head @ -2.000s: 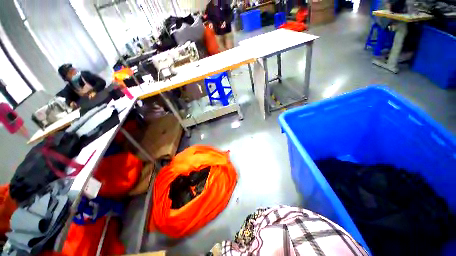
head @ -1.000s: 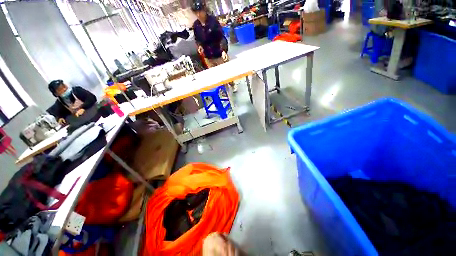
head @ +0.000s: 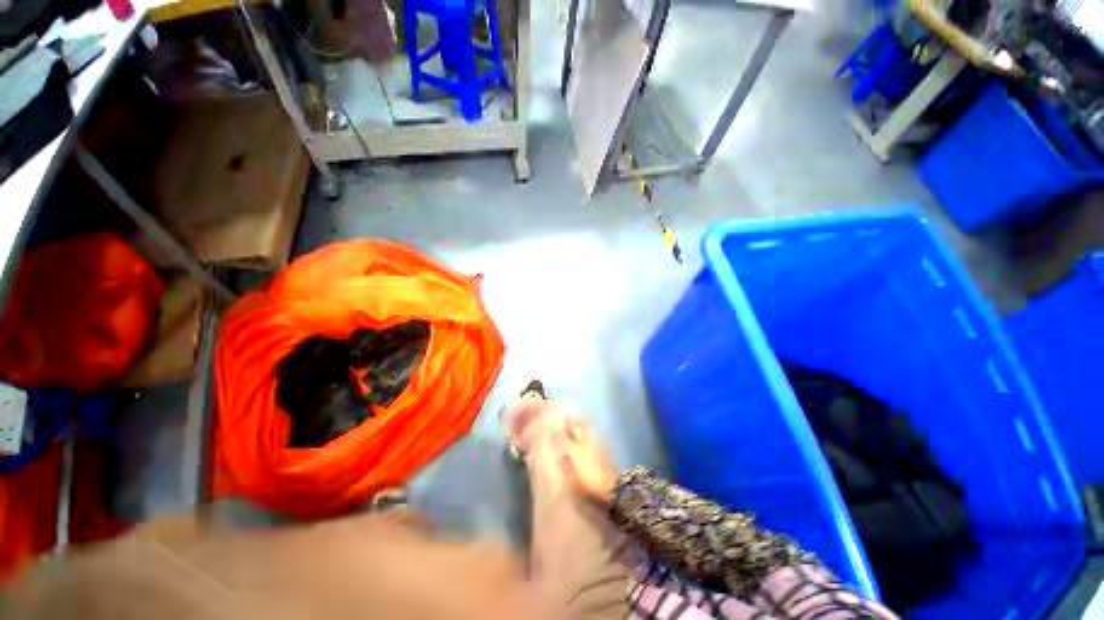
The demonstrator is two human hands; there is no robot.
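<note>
My right hand is small and blurred at the lower middle, in front of my bare leg. A mottled dark cuff and a pink checked sleeve lead to it from the lower right. Its fingers are unclear, and I cannot tell whether it holds anything. I cannot make out my left hand. An open orange sack stands on the floor left of the hand, with dark camouflage pieces inside. A large blue bin stands at the right, holding dark pieces.
A blurred brown surface crosses the lower left. A table edge and metal legs run along the left, with another orange sack and brown cardboard below. A blue stool stands at the back. More blue bins are at the right.
The view has tipped down and shifted, so the other people are out of the picture. The orange sack and blue bin show higher up. My right hand and cuff now show at the lower middle.
</note>
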